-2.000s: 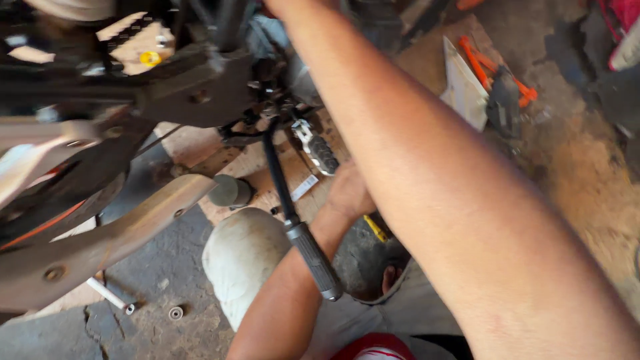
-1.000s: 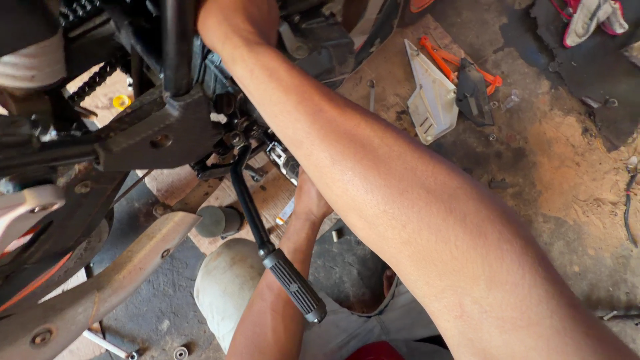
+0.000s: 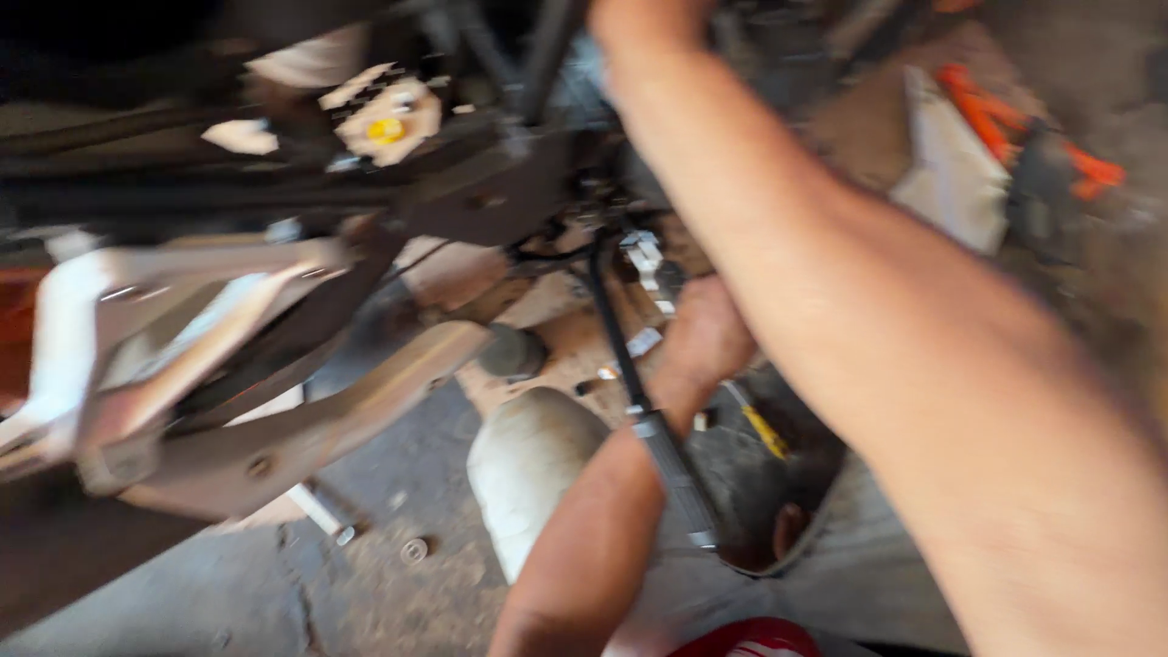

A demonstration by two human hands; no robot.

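My left hand (image 3: 712, 333) is beside the outer end of a metal footpeg (image 3: 650, 265) with black rubber; its fingers are blurred, and whether it holds anything is unclear. My right hand (image 3: 650, 23) reaches in among the motorcycle's dark frame parts at the top edge, its fingers hidden. Crossing in front of my left forearm is a black lever (image 3: 613, 319) with a ribbed grip (image 3: 677, 479). The motorcycle's swingarm-side metal bracket (image 3: 301, 438) extends to the left. A yellow-handled screwdriver (image 3: 765, 431) lies on the floor between my legs.
My knee (image 3: 538, 465) is near a dark round can (image 3: 513, 352). A socket-like metal tool (image 3: 319, 513) and a small metal ring (image 3: 414, 550) lie on the floor at lower left. At upper right are an orange-handled tool (image 3: 981, 114) and a pale panel (image 3: 954, 173).
The view has shifted and blurred. Both arms keep much the same places by the motorcycle; no other change is plain.
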